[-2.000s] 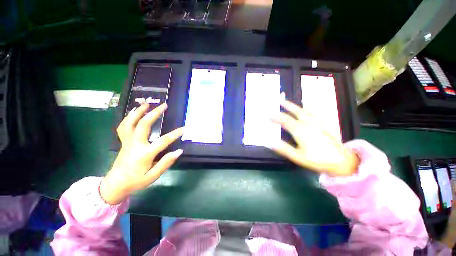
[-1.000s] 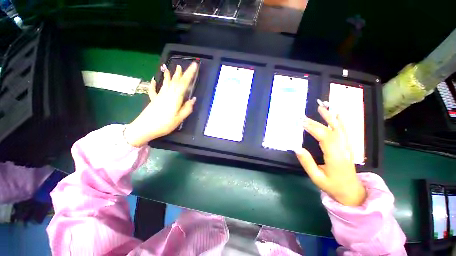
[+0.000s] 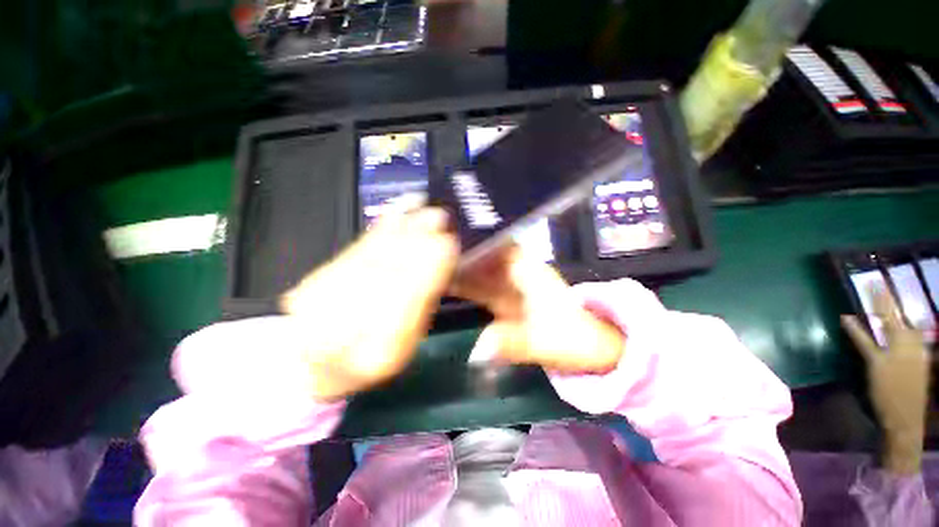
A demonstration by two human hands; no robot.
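Note:
A dark smartphone [image 3: 546,170] is held tilted above the phone tray [image 3: 247,221], blurred, with small white text near its lower end. My left hand [image 3: 386,299] is at its lower left end and my right hand [image 3: 535,309] is under its near edge; both seem to grip it. The tray's far-left recess is empty. The second recess holds a phone [image 3: 393,170] with a lit blue screen, partly behind my left hand. The third phone [image 3: 489,139] is mostly hidden by the held phone. The fourth phone [image 3: 630,211] shows a home screen with icons.
A yellowish taped post [image 3: 726,93] slants behind the tray's right end. Stacked trays with phones [image 3: 849,88] stand at right. Another tray of phones [image 3: 911,288] lies at the right edge, with another person's hand [image 3: 894,360] on it. A white strip [image 3: 165,237] is on the bench at left.
The far-left phone has left its recess and is held above the tray. Both hands have come together near the middle. The white screens now show blue or home screens.

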